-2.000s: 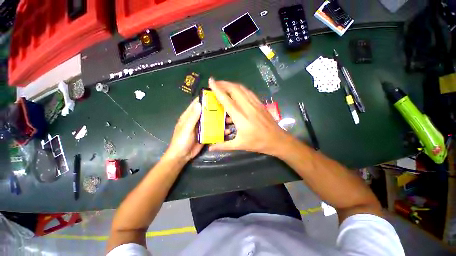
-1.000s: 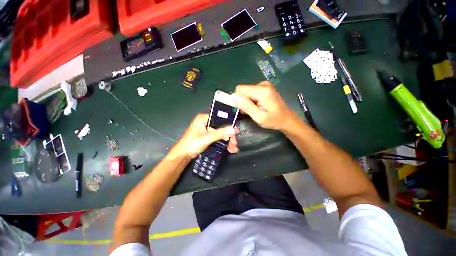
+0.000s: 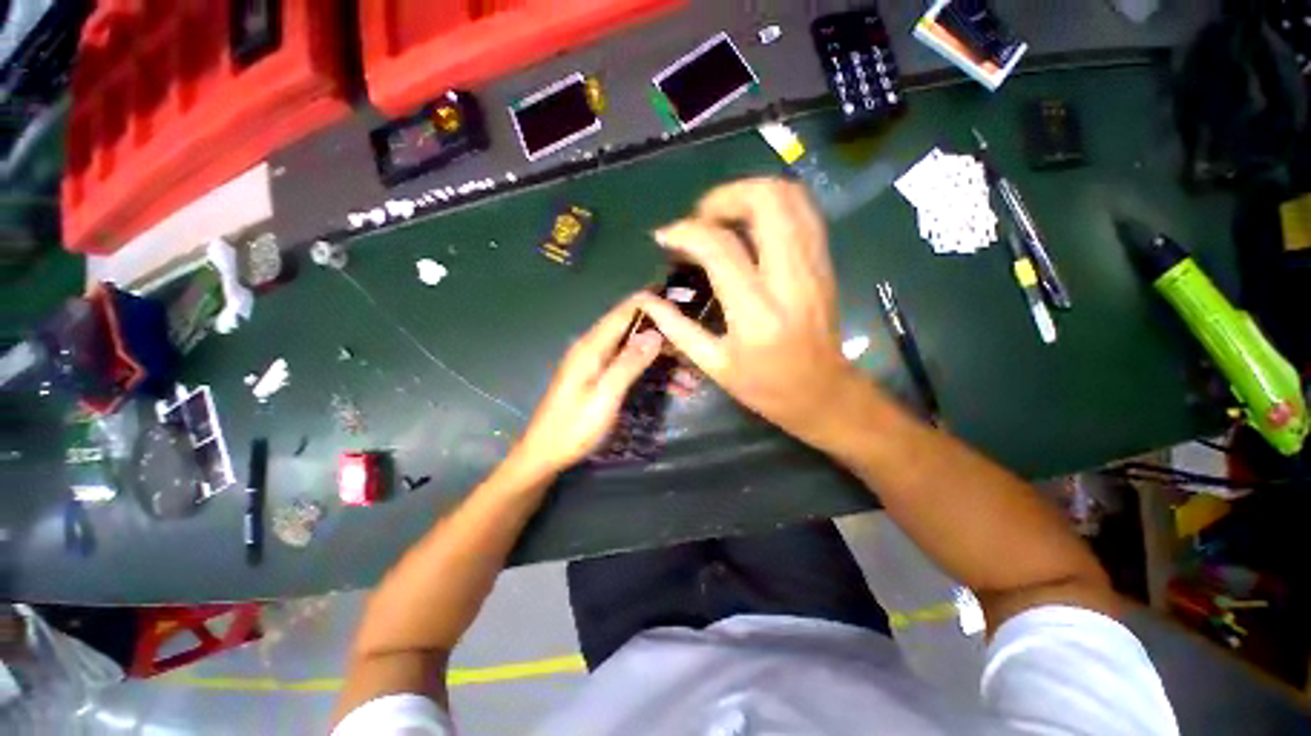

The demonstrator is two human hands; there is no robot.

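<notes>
A dark flip phone (image 3: 633, 417) is held in front of me above the green mat, its keypad half towards me and its screen half partly hidden by my fingers. My left hand (image 3: 587, 385) grips the phone from the left with the thumb across it. My right hand (image 3: 762, 309) is arched over the phone's upper end, fingers bent and slightly blurred; whether it grips the phone there is hidden.
Red trays (image 3: 201, 115) stand at the back left. Two loose displays (image 3: 705, 81) and a keypad phone (image 3: 857, 66) lie along the back. White stickers (image 3: 948, 201), tweezers (image 3: 907, 350) and a lime-green screwdriver (image 3: 1229, 338) lie right. A red block (image 3: 360, 477) lies left.
The phone's yellow face showed first, then its white-framed screen. Now the screen half is mostly covered, and my right hand has risen and spread over it. The view has shifted slightly.
</notes>
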